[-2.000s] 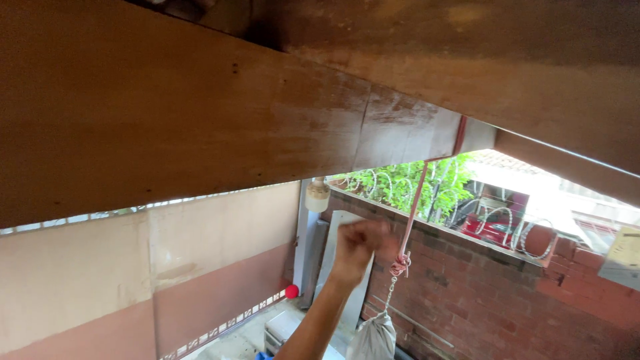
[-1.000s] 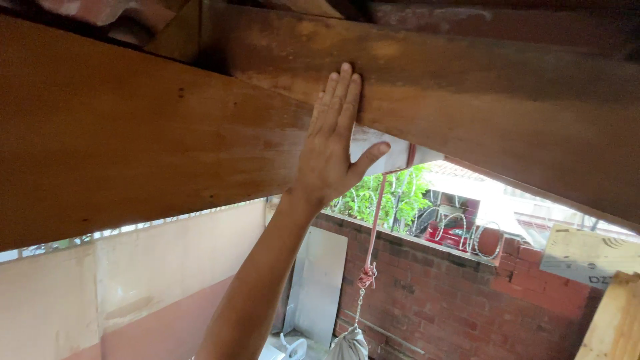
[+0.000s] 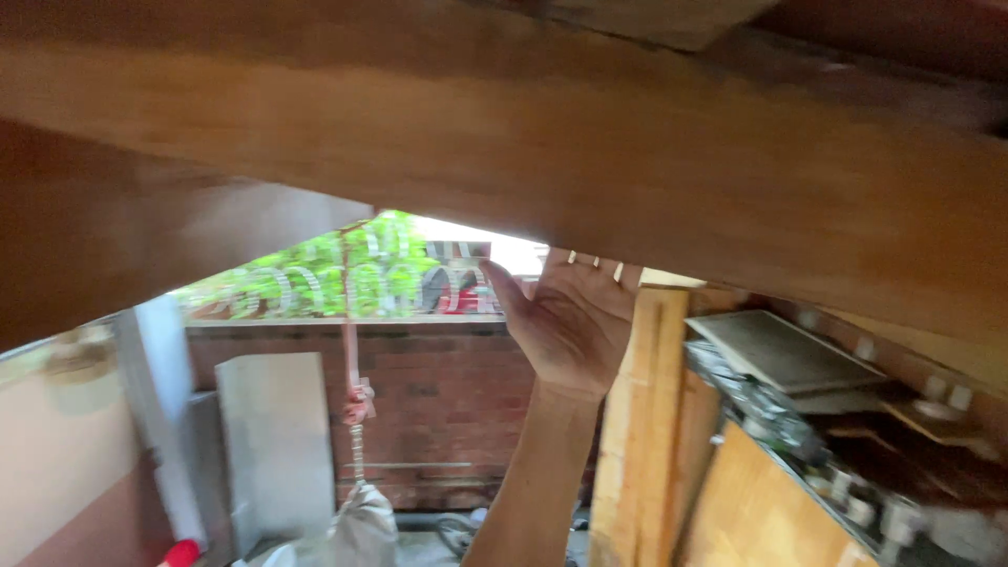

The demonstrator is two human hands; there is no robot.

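My left hand [image 3: 579, 327] is raised right of centre, palm towards me, thumb out to the left. It holds nothing that shows. Its fingers reach up to the lower edge of a large brown wooden beam [image 3: 488, 150], and their tips are hidden behind it. Whether they press on the beam's far side cannot be told. A second wooden beam [image 3: 94, 236], with a pale, worn-looking end, meets it at the left. My right hand is out of view.
A pink strap [image 3: 350, 339] and chain hold a grey sack [image 3: 365, 528]. Behind stand a brick wall [image 3: 441, 386], razor wire [image 3: 299, 287] and a metal sheet [image 3: 276, 449]. Upright timber [image 3: 642, 425] and a cluttered shelf [image 3: 795, 354] are at the right. A red object [image 3: 183, 551] lies low left.
My left hand was flat on the face of the beam, its back to me; now its palm faces me and its fingers are behind the lower edge. The view has swung right.
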